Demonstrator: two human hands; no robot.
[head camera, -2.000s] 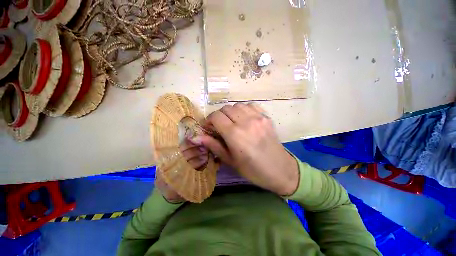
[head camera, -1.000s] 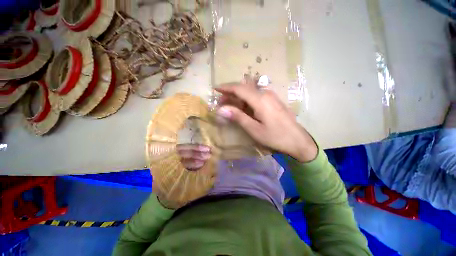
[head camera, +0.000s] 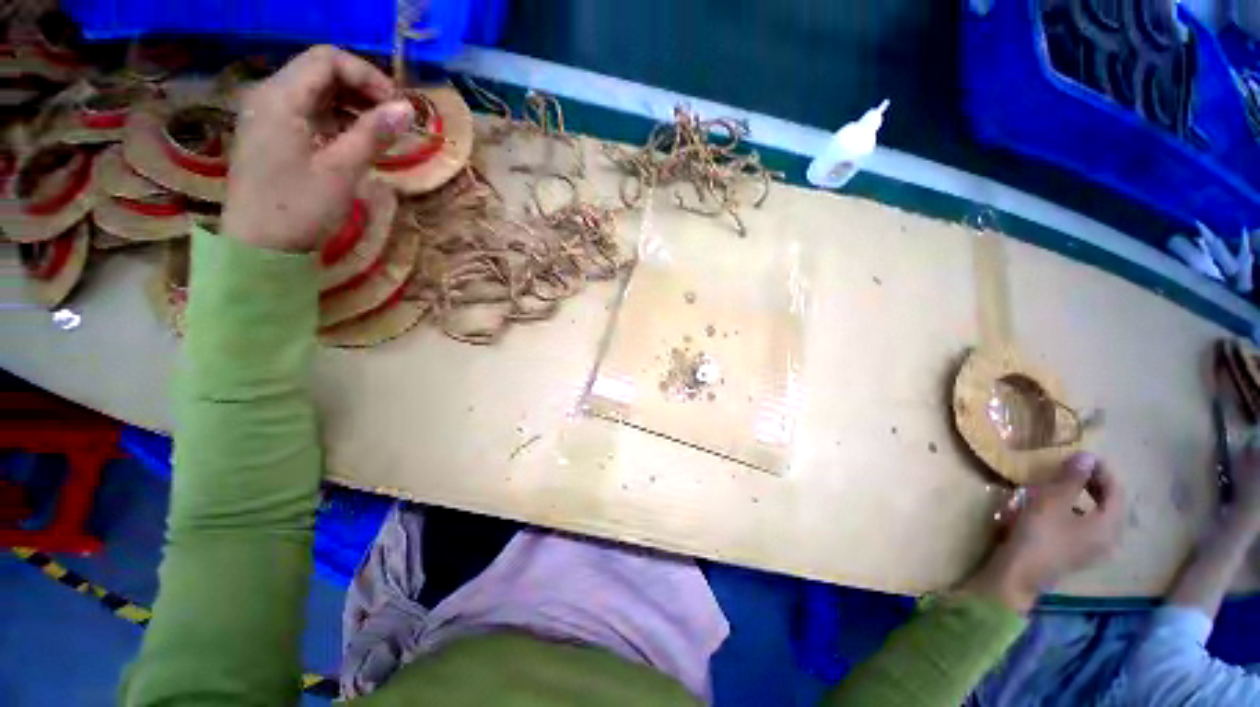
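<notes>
A plain straw ring with a thin cord loop (head camera: 978, 417) lies at the right of the table. My right hand (head camera: 1057, 532) is at its lower edge, fingers apart, not closed on it. My left hand (head camera: 311, 152) is raised at the upper left, thumb and fingers bent, over a straw ring with a red band (head camera: 449, 152). Whether it grips that ring cannot be told. Tangled brown cords (head camera: 504, 263) lie beside the stacked rings. The cardboard pad (head camera: 746, 311) bears a white glue dab (head camera: 709, 369).
More red-banded rings (head camera: 131, 173) fill the left. A second cord tangle (head camera: 698, 159) and a white glue bottle (head camera: 846, 148) are at the far edge. Blue bins (head camera: 995, 111) stand beyond. Another person's hand (head camera: 1237, 504) is at the right edge.
My hands have moved far apart, left to the red-banded rings, right to the right side. The plain ring, earlier in my left hand, is no longer there. The view has shifted and shows more of the table.
</notes>
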